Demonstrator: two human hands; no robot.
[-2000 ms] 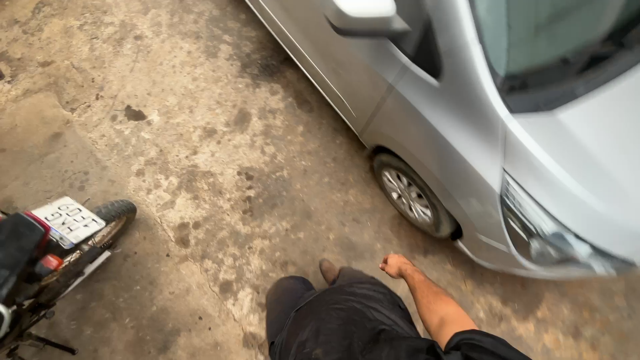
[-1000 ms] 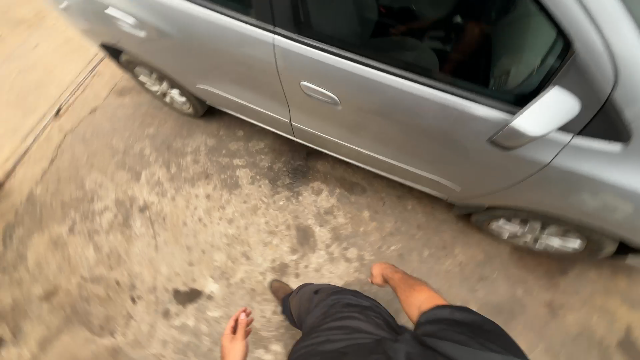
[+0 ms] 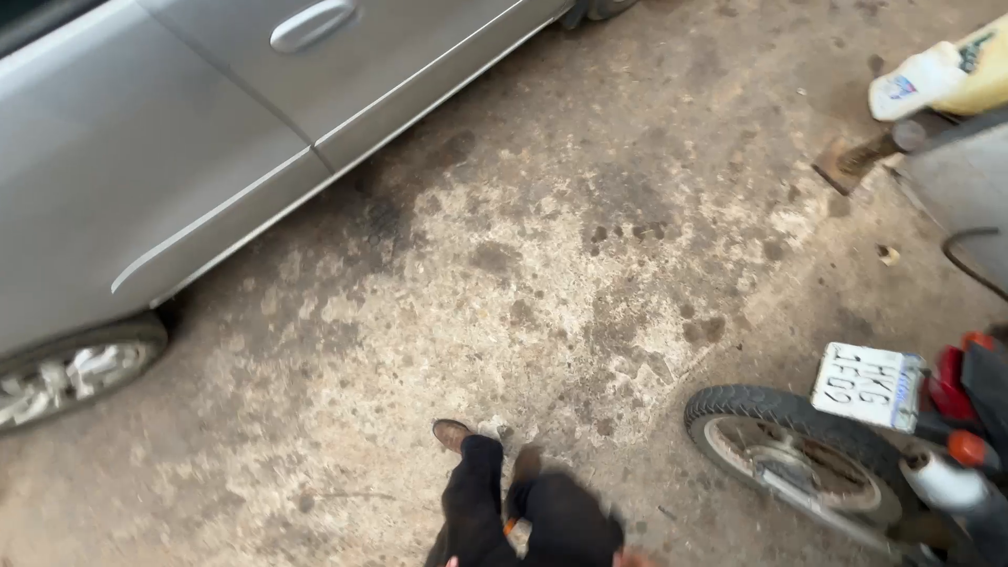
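At the bottom edge only slivers of my hands show: my left hand (image 3: 451, 561) beside the dark trousers (image 3: 472, 492) on the left, my right hand (image 3: 634, 558) on the other side. Whether either holds something cannot be seen. A small orange thing (image 3: 510, 525) shows between the trouser legs; what it is stays unclear. My brown shoes (image 3: 451, 435) are on the stained concrete floor (image 3: 504, 315). The silver car (image 3: 197, 142), with its door handle (image 3: 313, 25) and a wheel (image 3: 79, 370), stands to the left.
On the right stands a motorcycle, its rear tyre (image 3: 756, 402) and number plate (image 3: 868, 386) toward me. Beyond it are a metal post foot (image 3: 854, 164), a grey panel (image 3: 965, 173), a dark hose or cable (image 3: 972, 264) and a white and yellow container (image 3: 917, 83).
The view has swung strongly, and the motorcycle is now at the right. Both hands, plainly visible one second ago, are now almost out of the frame.
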